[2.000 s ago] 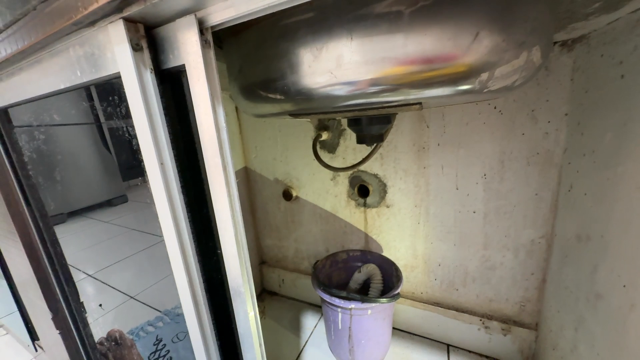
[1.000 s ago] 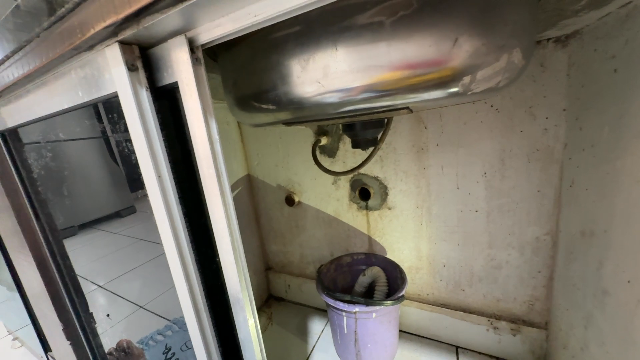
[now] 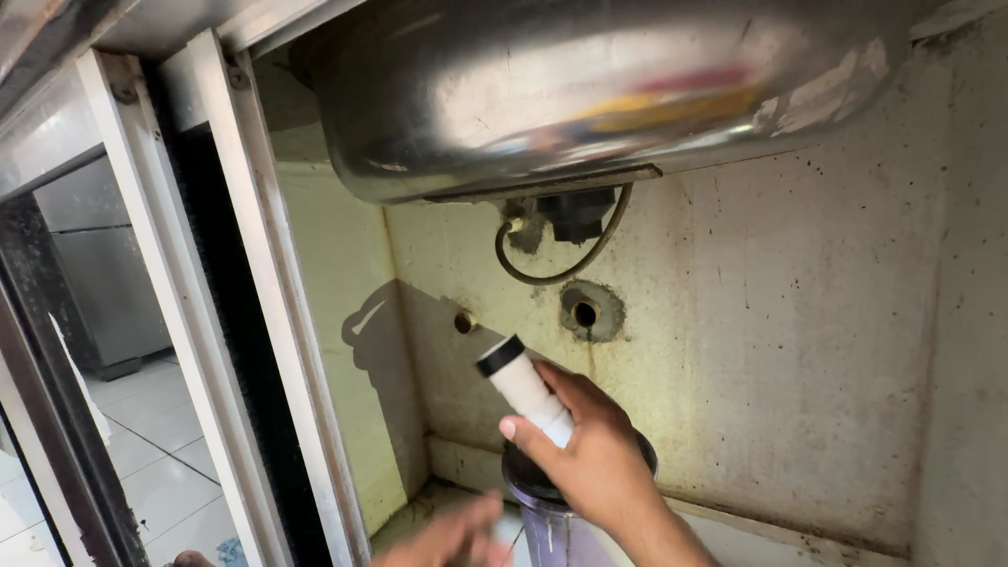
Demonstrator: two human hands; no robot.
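Observation:
My right hand (image 3: 594, 453) grips a white plastic pipe piece (image 3: 529, 394) with a black ring at its upper end, tilted up and to the left. Behind and below that hand stands a purple bucket (image 3: 545, 531), its opening partly hidden. My left hand (image 3: 457, 535), blurred at the bottom edge and left of the bucket, has its fingers apart and shows nothing in them. Above both hands hang the black drain fitting (image 3: 579, 214) of the steel sink and a curved hose (image 3: 543, 279). A round drain hole (image 3: 585, 313) opens in the back wall.
The steel sink basin (image 3: 551, 102) fills the top. A smaller wall pipe opening (image 3: 465, 321) lies left of the drain hole. Metal door frames (image 3: 276, 339) stand upright at the left, with floor tiles (image 3: 165, 465) beyond. The right side wall (image 3: 969, 315) bounds the space.
Both hands have come into view from below, the right one with the white pipe piece. The right hand now covers part of the bucket.

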